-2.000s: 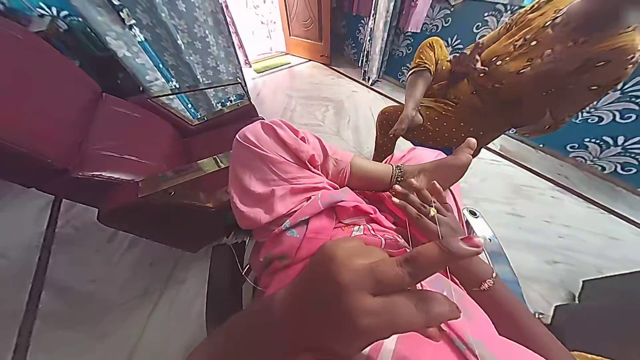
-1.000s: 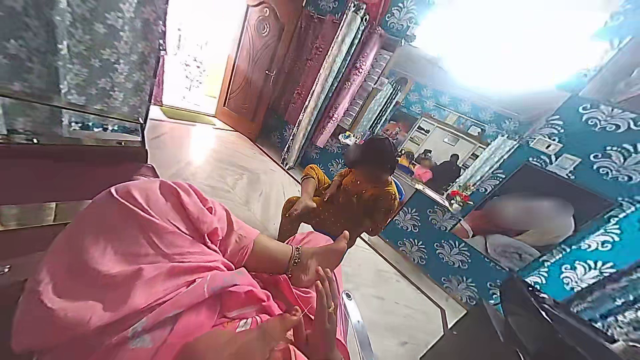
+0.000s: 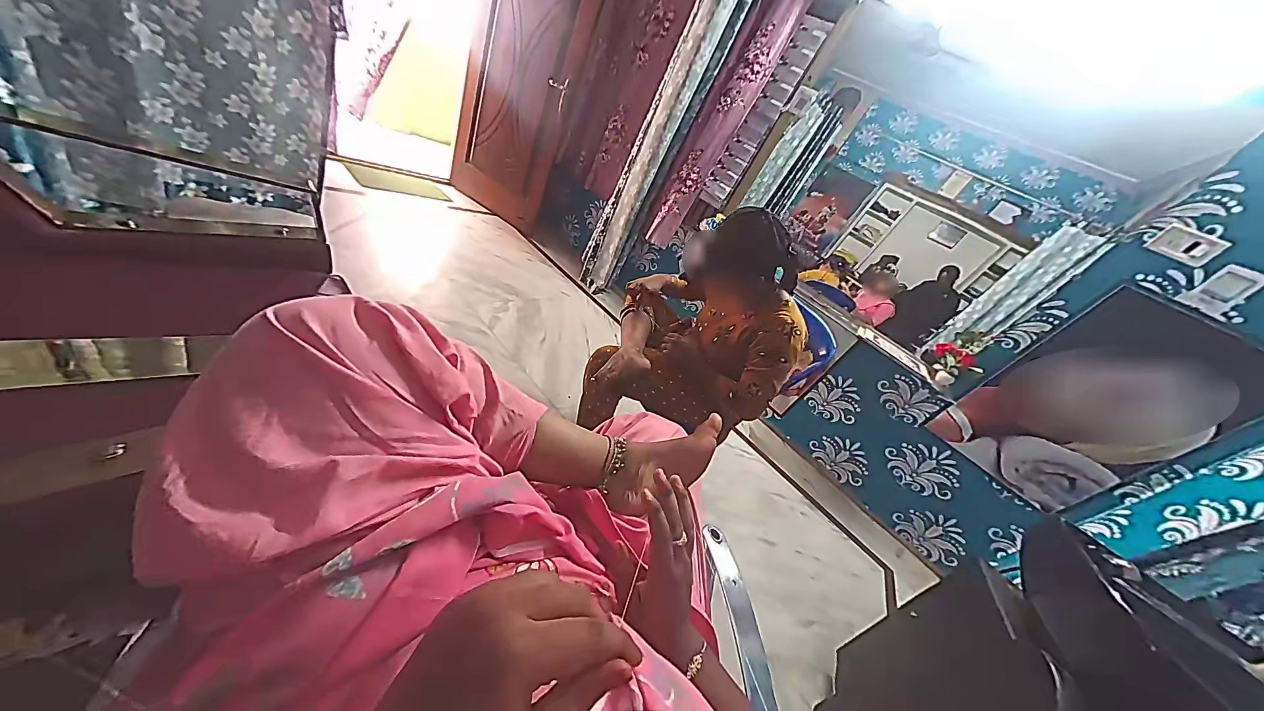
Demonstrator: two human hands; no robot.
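My left hand [image 3: 523,637] is low in the middle over the pink cloth [image 3: 336,444] on my lap, its fingers curled. A thin pale thread [image 3: 635,591] runs from near its fingertips up toward my right hand [image 3: 670,553]. That hand is upright beside the sole of a bare foot [image 3: 657,469], its fingers fairly straight, with a ring and a gold bracelet [image 3: 696,662]. Whether its fingers grip the thread is unclear. The foot rests across the lap and wears a beaded anklet [image 3: 614,464].
A metal chair arm [image 3: 739,612] stands right of my hands. Ahead, a person [image 3: 731,346] in mustard clothes sits on a blue chair [image 3: 818,341]. Dark glossy objects [image 3: 938,642] fill the lower right. Maroon furniture [image 3: 158,276] is at left, a wooden door [image 3: 518,118] behind.
The view has swung toward the right wall since two seconds ago. My left hand, earlier raised with a finger extended beside my right hand, is now lower with curled fingers.
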